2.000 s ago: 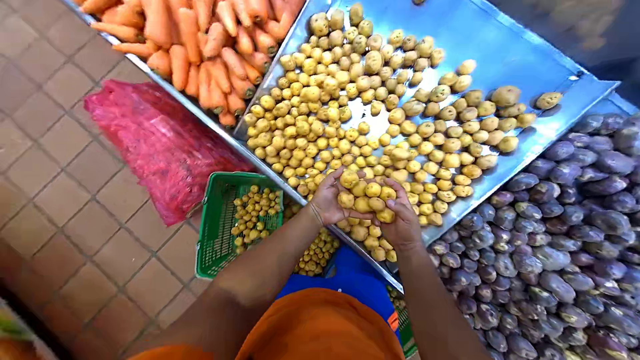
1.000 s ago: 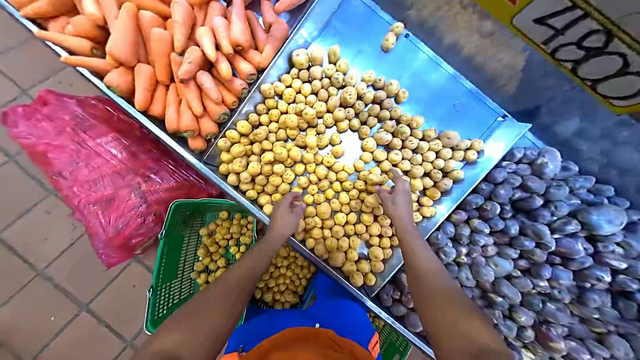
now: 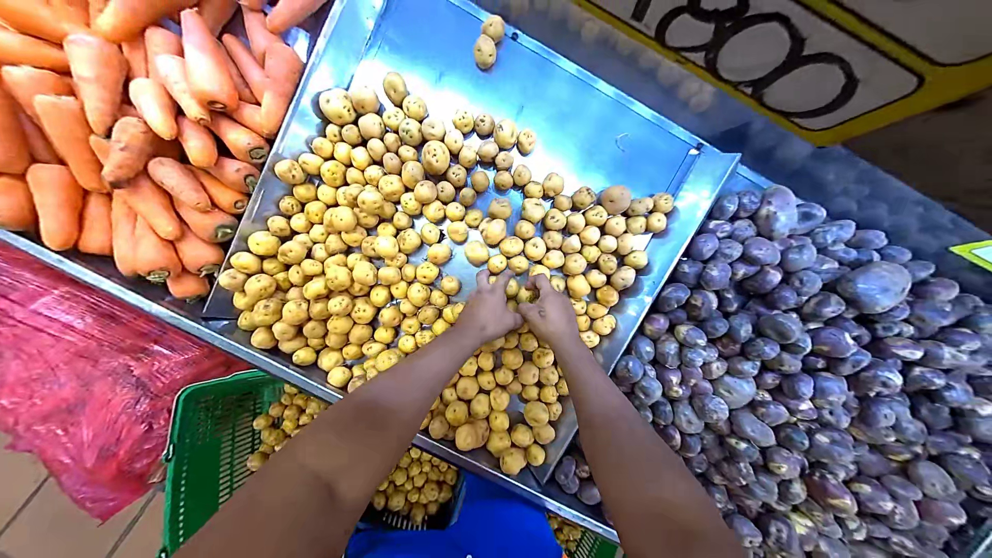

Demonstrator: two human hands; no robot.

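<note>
Small yellow potatoes (image 3: 341,283) lie spread over a sloping sheet-metal display tray (image 3: 566,101). My left hand (image 3: 490,308) and my right hand (image 3: 549,310) are side by side in the right-middle part of the pile, thumbs close together. The fingers of both reach onto potatoes near the bare metal patch. Whether either hand has closed on any potato cannot be told, as the fingertips are partly hidden among them.
Carrots (image 3: 155,116) fill the section on the left, and dark purple produce (image 3: 798,372) is heaped on the right. Below the tray's front edge are a green plastic basket (image 3: 205,457) with potatoes and a pink-red mesh sack (image 3: 93,372). A yellow-framed price sign (image 3: 775,62) hangs upper right.
Two seconds ago both hands held a cluster of potatoes above the front edge; one second ago they were apart over the pile. Now they are close together, further up the tray. The view has shifted nearer.
</note>
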